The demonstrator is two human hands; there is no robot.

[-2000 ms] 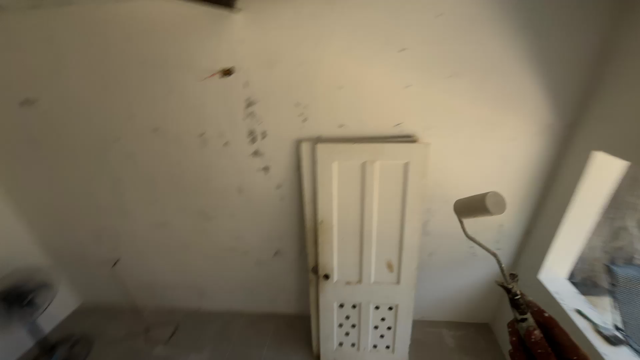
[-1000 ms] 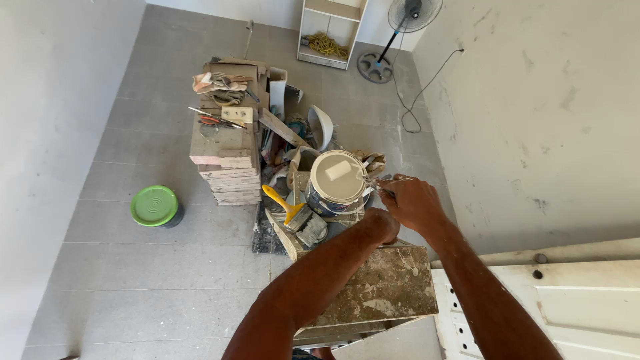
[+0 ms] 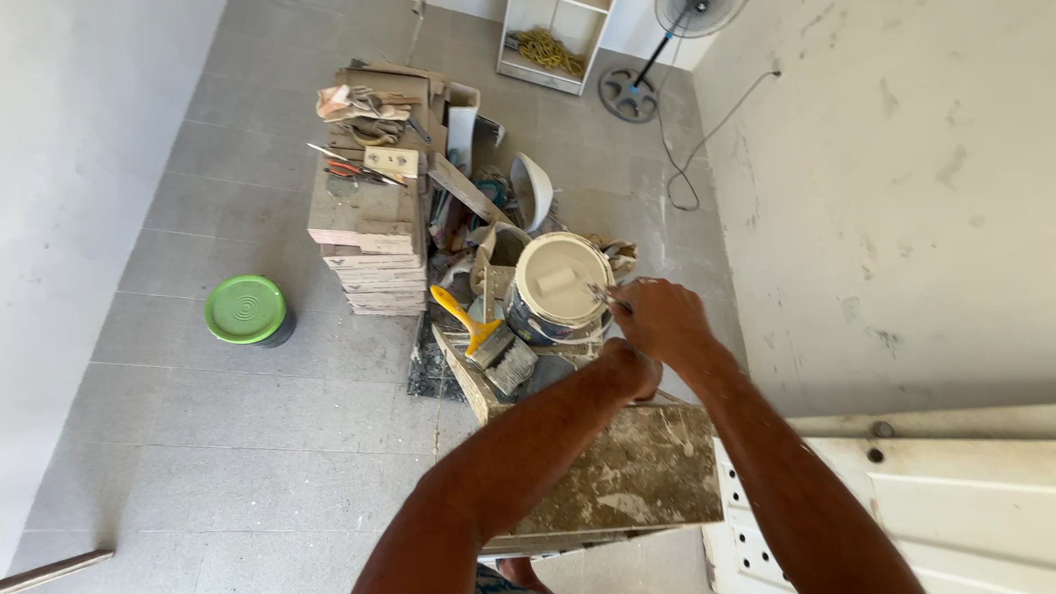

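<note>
A paint roller point(image 3: 557, 282) lies in cream-coloured paint inside an open paint bucket point(image 3: 605, 309). My right hand point(image 3: 660, 318) is closed on the roller's handle at the bucket's right rim. Just below it, my left hand point(image 3: 635, 371) is bent inward near the bucket; its fingers are mostly hidden, so whether it grips the handle does not show. Left of the bucket rests a wide paintbrush point(image 3: 487, 342) with a yellow handle and paint-coated bristles. A paint-stained wooden board point(image 3: 627, 474) lies under my forearms.
Stacked boxes or tiles point(image 3: 367, 214) hold gloves point(image 3: 363, 111) and pliers point(image 3: 351, 171). A green-lidded bucket point(image 3: 245, 309) stands on the floor at left. Behind are a pedestal fan point(image 3: 631, 92), its cable and a white shelf point(image 3: 540, 74). White panelled doors point(image 3: 965, 495) are at lower right.
The view has swung from the wall and doors down to the bucket. The roller, raised in the air two seconds ago, now lies in the paint.
</note>
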